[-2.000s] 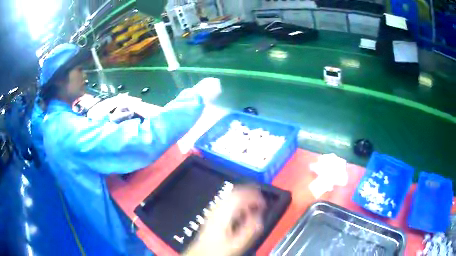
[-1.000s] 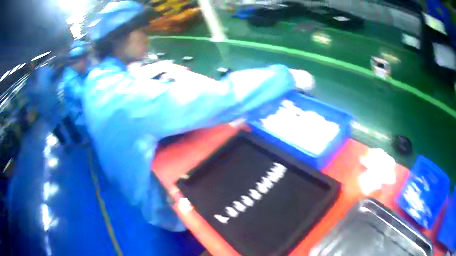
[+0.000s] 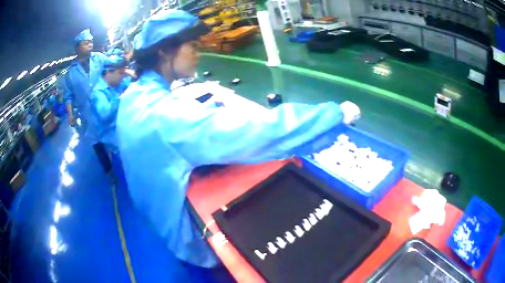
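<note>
Neither of my hands shows in the picture. A large black tray (image 3: 354, 249) lies nearest in front of me on the red mat. Several short white pieces (image 3: 299, 230) stand in one slanting row across it. A large blue tote (image 3: 387, 190) full of white parts (image 3: 354, 163) sits just behind the tray. A steel tray (image 3: 419, 264), cut off by the lower edge, is at the right with small clear parts in it.
A person in a blue smock (image 3: 221, 132) sits at the left, a gloved hand (image 3: 350, 112) at the tote. A crumpled white cloth (image 3: 428, 211) and a small blue bin (image 3: 475, 232) with white pieces are right. More people stand far left.
My view has swung left, so the bench has shifted right. A bare hand seen over the black tray two seconds ago is gone. The neighbour's gloved hand remains near the tote.
</note>
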